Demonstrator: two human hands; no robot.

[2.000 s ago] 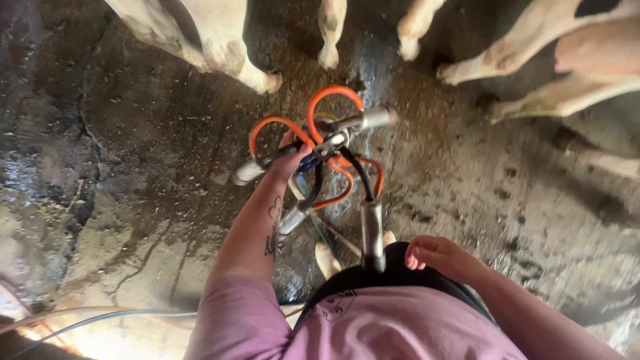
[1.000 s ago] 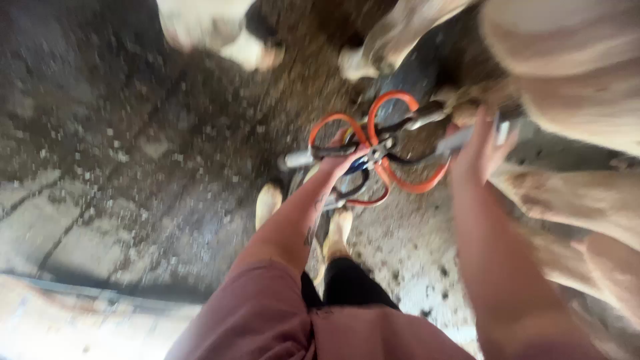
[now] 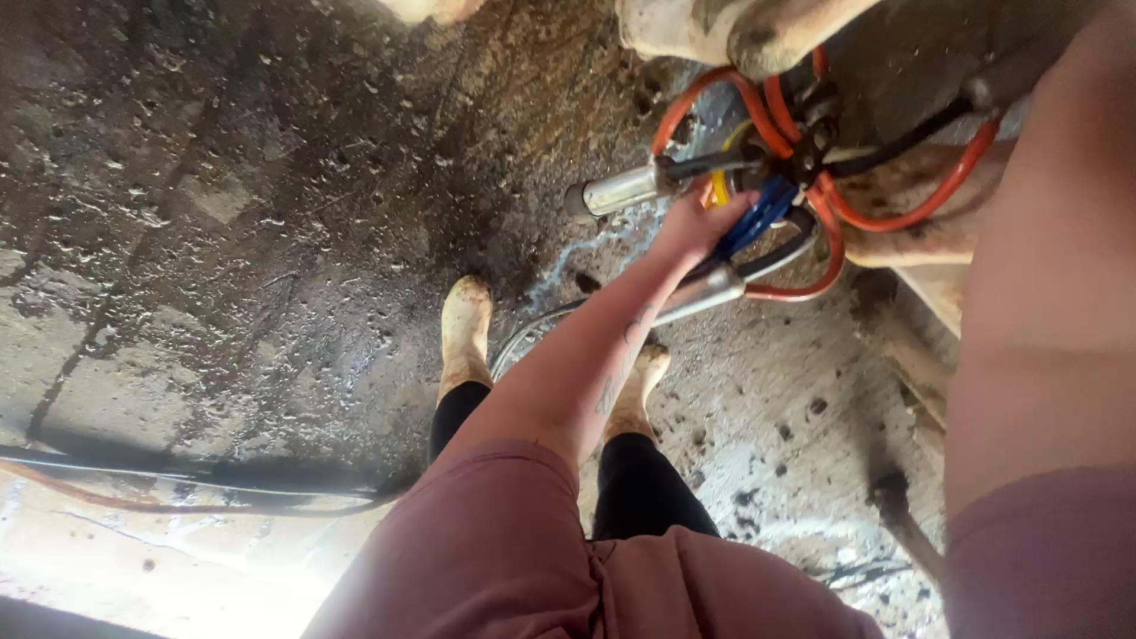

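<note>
My left hand (image 3: 701, 220) is closed on the milking cluster (image 3: 761, 217) at its blue part, below the claw. Orange tubes and black hoses loop out from the claw. One metal teat cup (image 3: 621, 190) sticks out to the left of my hand, and another (image 3: 701, 297) hangs beneath my wrist. A further black hose runs right toward a dark, blurred teat cup near the cow. My right arm reaches up along the right edge; the right hand itself is out of view or hidden there.
Cow legs (image 3: 923, 213) stand at the right, and a cow's body part (image 3: 737, 31) is at the top. My boots (image 3: 466, 324) are on the wet, dirty concrete floor (image 3: 266, 222). A hose (image 3: 195, 479) lies along the lower left.
The view has moved closer to the cow at the right. My right hand, on a teat cup a second ago, has gone up out of sight. My left hand still holds the cluster.
</note>
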